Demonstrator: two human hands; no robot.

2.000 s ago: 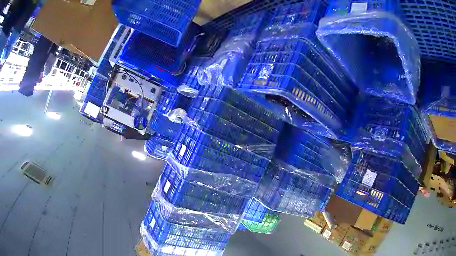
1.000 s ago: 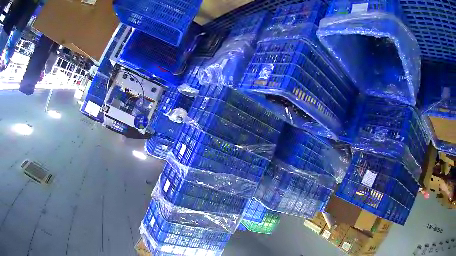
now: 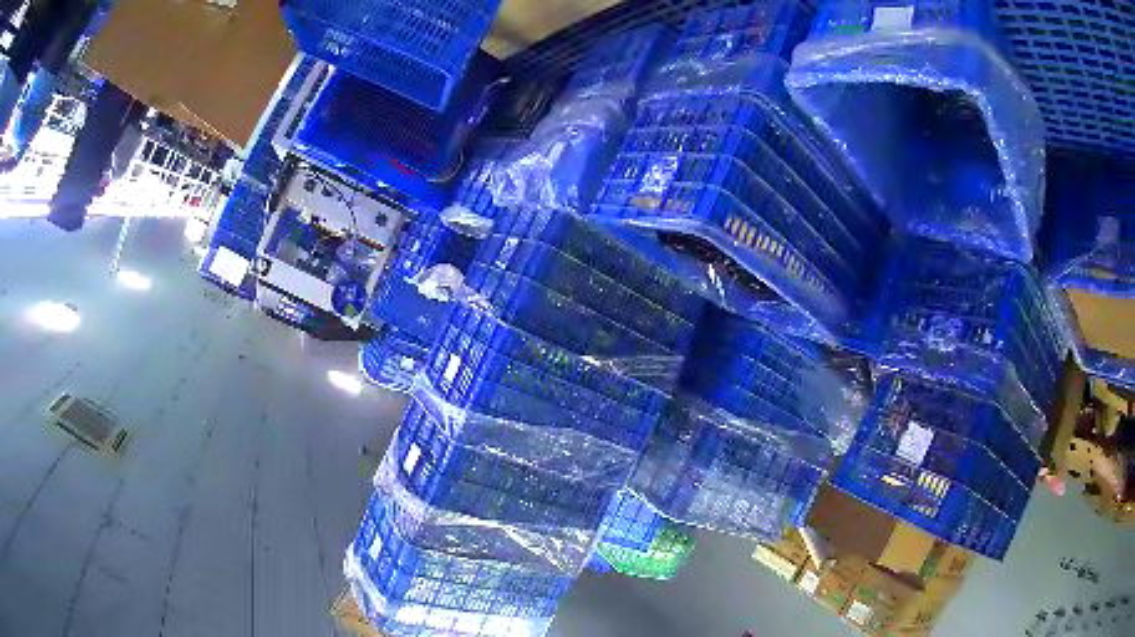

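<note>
Neither of my hands is in the picture. The view is tilted, with the ceiling low in the frame. Nearest are tall stacks of blue plastic crates (image 3: pixel 560 336) with bands of clear stretch film (image 3: pixel 535 448) around them. A film-wrapped open blue crate (image 3: pixel 921 162) shows its dark inside at the upper right. Another crate stack (image 3: pixel 940 460) at the right bears a white paper label (image 3: pixel 915 442). A blue crate (image 3: pixel 392 50) at the top stands over a darker one.
A brown cardboard box (image 3: pixel 193 62) is at the upper left. White-framed equipment (image 3: pixel 330 243) with wires stands beside the stacks. Small cartons (image 3: pixel 871 585) and a green crate (image 3: pixel 650 553) show low in the frame. A blue perforated panel (image 3: pixel 1083 75) fills the top right corner.
The view has shifted very slightly. The crates, film and boxes look unmoved.
</note>
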